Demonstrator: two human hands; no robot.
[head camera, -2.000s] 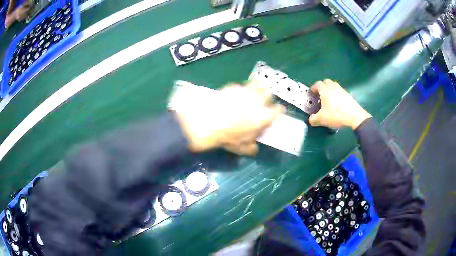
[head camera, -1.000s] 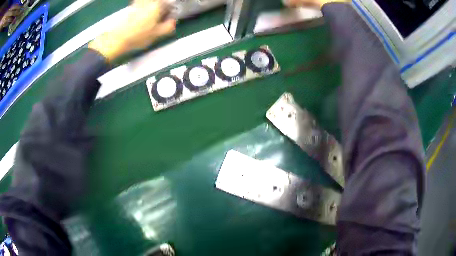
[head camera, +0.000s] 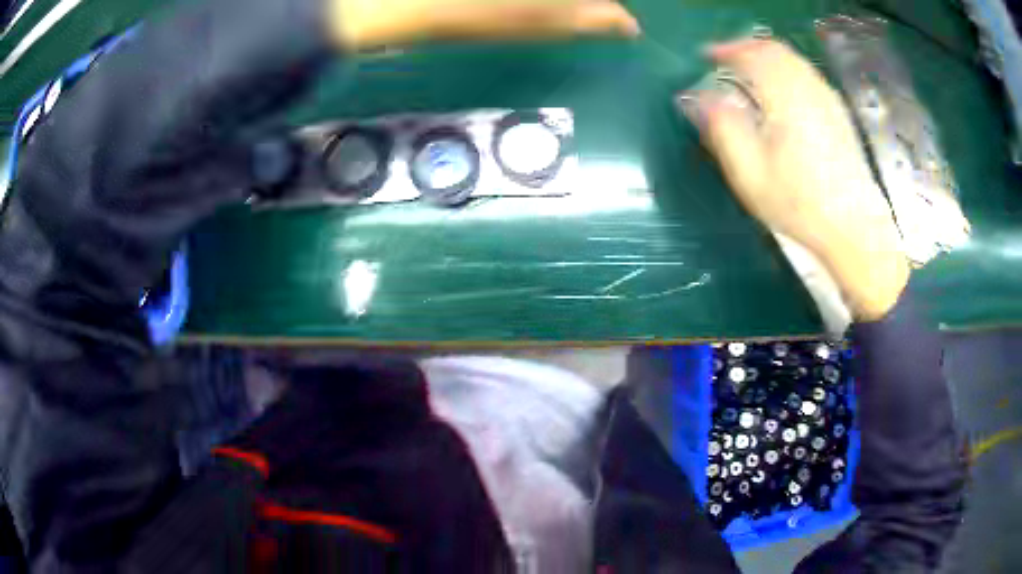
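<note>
A loaded plate (head camera: 484, 185) with a row of four black discs with pale centres lies on the bench, its left end close to my left sleeve. My left hand (head camera: 482, 18) is stretched out at the top edge, beyond the plate, blurred and partly cut off; its hold cannot be told. My right hand (head camera: 790, 163) has bent fingers and lies over a bare metal plate (head camera: 816, 280), mostly hidden beneath it; whether it grips the plate cannot be told. Another bare metal plate (head camera: 902, 157) lies just right of my right hand.
The scratched green bench (head camera: 504, 303) ends at a straight near edge above my lap. A blue bin (head camera: 700, 432) heaped with small black discs (head camera: 779, 426) stands below that edge at right. Part of a blue tray (head camera: 168, 301) shows at left beside my sleeve.
The view has tilted down to my lap and the bin. Both hands have come back from the far side of the bench. My right hand is now over a bare plate.
</note>
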